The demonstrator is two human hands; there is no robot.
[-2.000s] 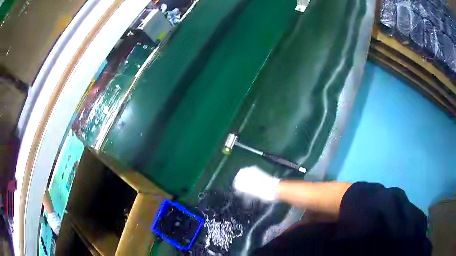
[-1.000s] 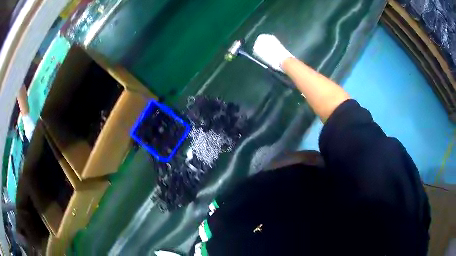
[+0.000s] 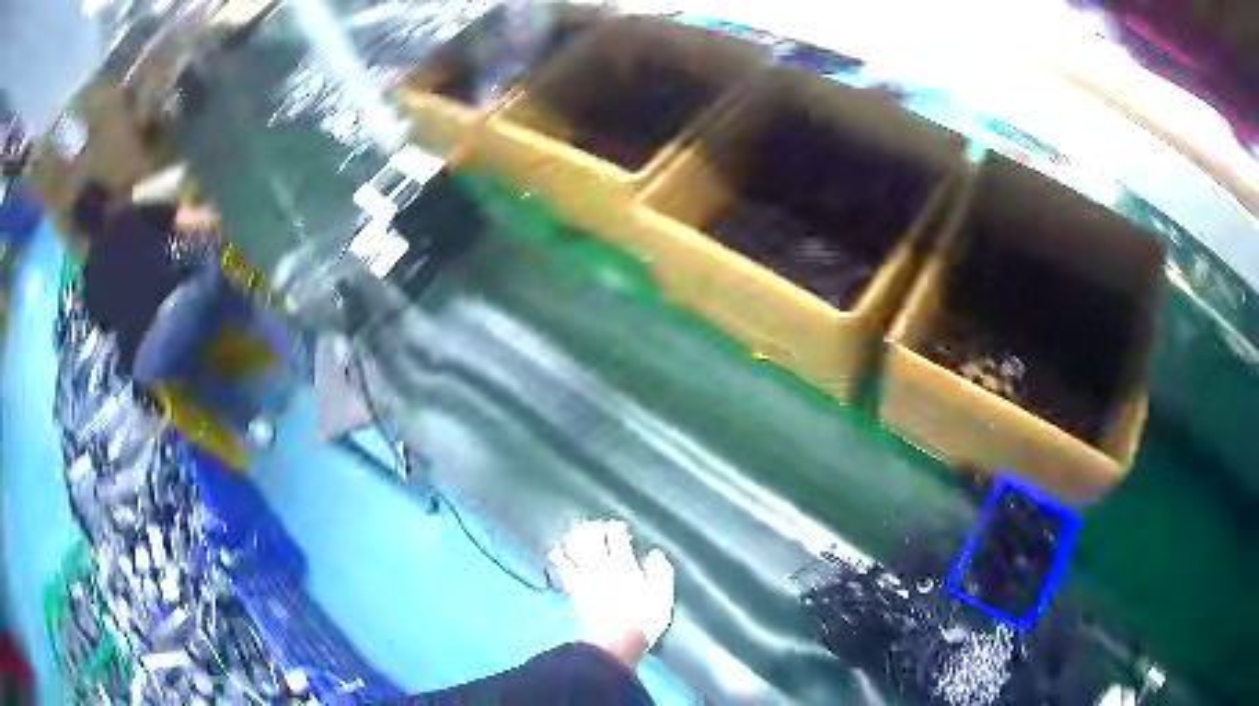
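Note:
My left hand (image 3: 610,582), in a white glove, is at the lower middle over the near edge of the green surface. Its fingers are spread and it holds nothing that I can see. My right hand is not in view. To the right, a small blue-rimmed tray (image 3: 1016,555) holds dark parts. Loose black pieces (image 3: 863,607) lie left of the tray, with a bright silver heap of small parts (image 3: 975,665) just below it. A small pale object (image 3: 1135,686) at the bottom right is too blurred to name.
Open cardboard boxes (image 3: 773,310) with dark contents stand in a row behind. White pieces (image 3: 391,207) lie at the upper left of the green surface (image 3: 594,372). Another person's dark sleeve (image 3: 127,276), a blue item with yellow marks (image 3: 228,345) and heaped silvery goods (image 3: 138,538) are at left.
The view has swung left, so the tray and parts now sit at lower right. My left hand has come into view, open. My right hand and the mallet have left the picture.

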